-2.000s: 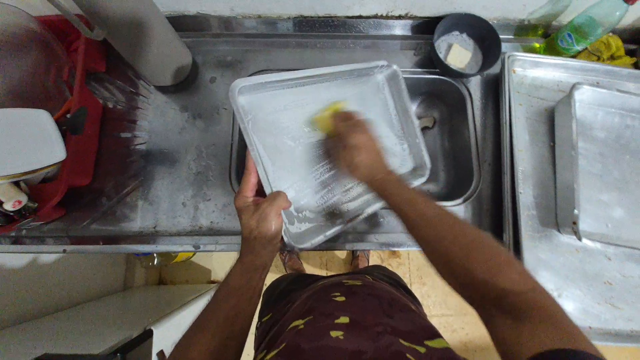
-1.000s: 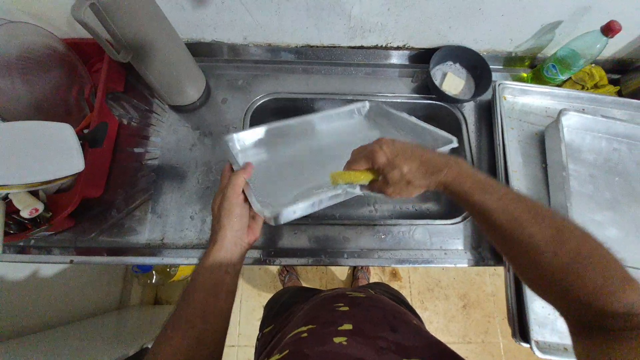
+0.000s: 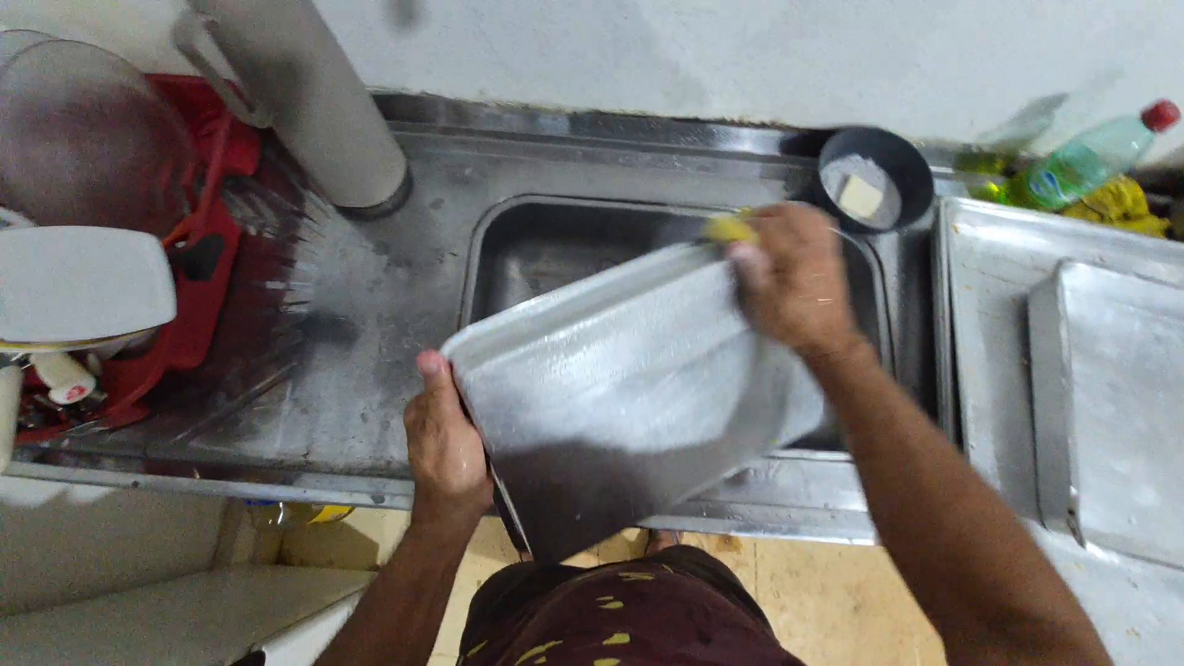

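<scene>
My left hand (image 3: 446, 453) grips the left edge of a rectangular aluminum baking pan (image 3: 610, 370), its thumb on the rim near the upper left corner. The pan is tilted over the front part of a stainless steel sink basin (image 3: 546, 245). At the pan's far rim, my right hand (image 3: 797, 273) holds a yellow sponge (image 3: 731, 231); hand and sponge are slightly blurred. Part of the pan's right side lies behind my right hand and forearm.
Left stand a red dish rack (image 3: 199, 324) with dishes and a tall grey jug (image 3: 310, 102). Behind the sink's right corner sits a dark bowl (image 3: 911, 176) holding a pale block. Right are metal trays (image 3: 990, 370), a green bottle (image 3: 1078, 166) and a yellow cloth (image 3: 1115, 205).
The pan has been turned and tilted differently in my left hand. My right hand has moved with the sponge from the pan's lower right part to its far rim.
</scene>
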